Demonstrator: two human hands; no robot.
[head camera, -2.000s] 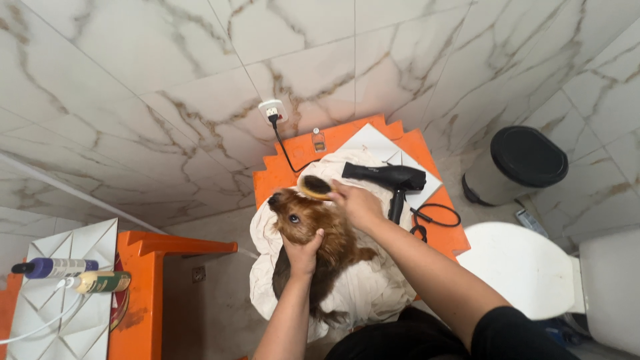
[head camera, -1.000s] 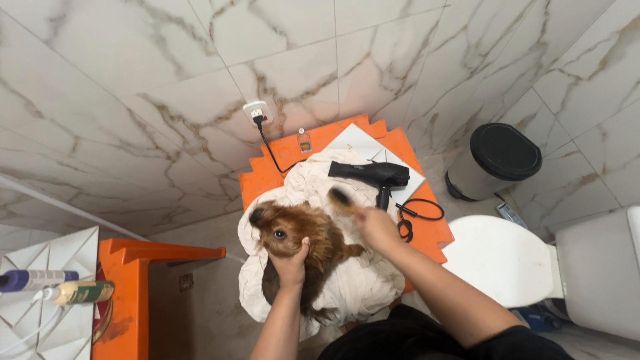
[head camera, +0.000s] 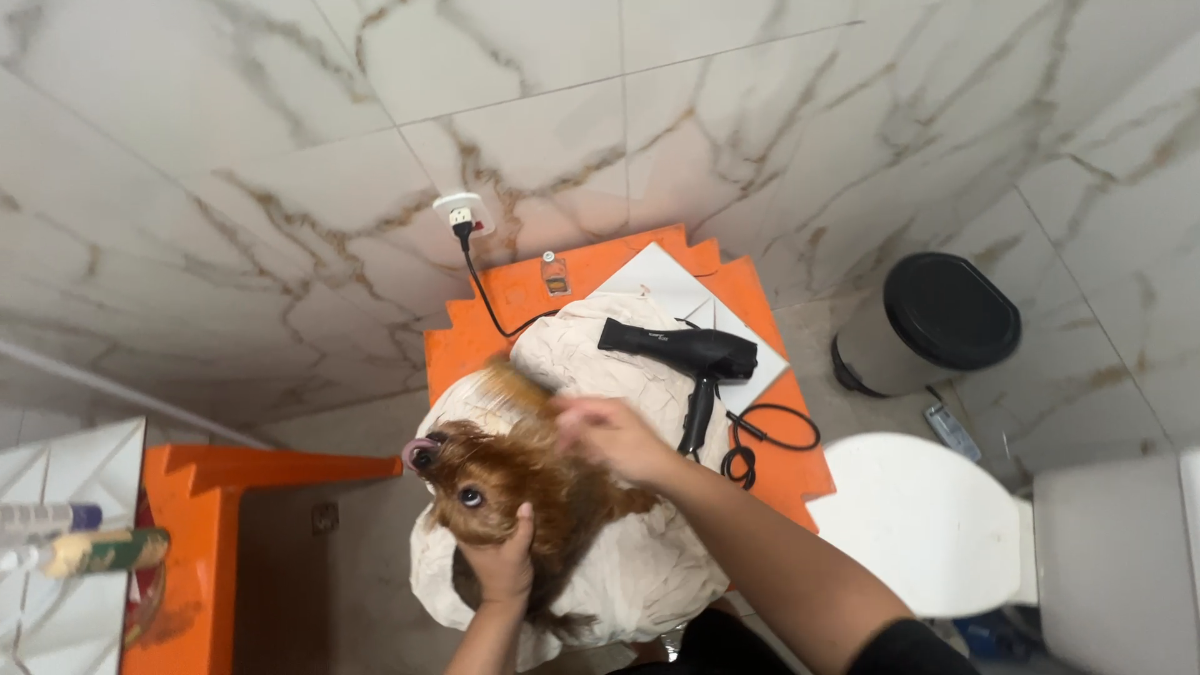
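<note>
A brown long-haired dog (head camera: 506, 478) with damp-looking fur is on a crumpled cream cloth (head camera: 647, 572) over an orange plastic table (head camera: 806, 459), its tongue out. My left hand (head camera: 502, 562) holds it under the jaw and neck. My right hand (head camera: 605, 436) is at the far side of its head and neck, closed on a brush (head camera: 506, 389) that is blurred by motion; its bristles cannot be made out. Right of the dog, a black hair dryer (head camera: 675, 352) lies on the cloth, partly over a white tile (head camera: 759, 356).
A small clear bottle (head camera: 555, 274) is near the table's back edge. The dryer's black cord (head camera: 483, 291) runs to a wall outlet (head camera: 461, 214). At right are a lidded bin (head camera: 947, 314) and a toilet (head camera: 919, 525). Bottles (head camera: 108, 551) lie on a tile over another orange table (head camera: 192, 553) at left.
My right hand has moved with the brush from beside the dryer to the dog's head. The dog's tongue now shows. My left hand still holds its jaw.
</note>
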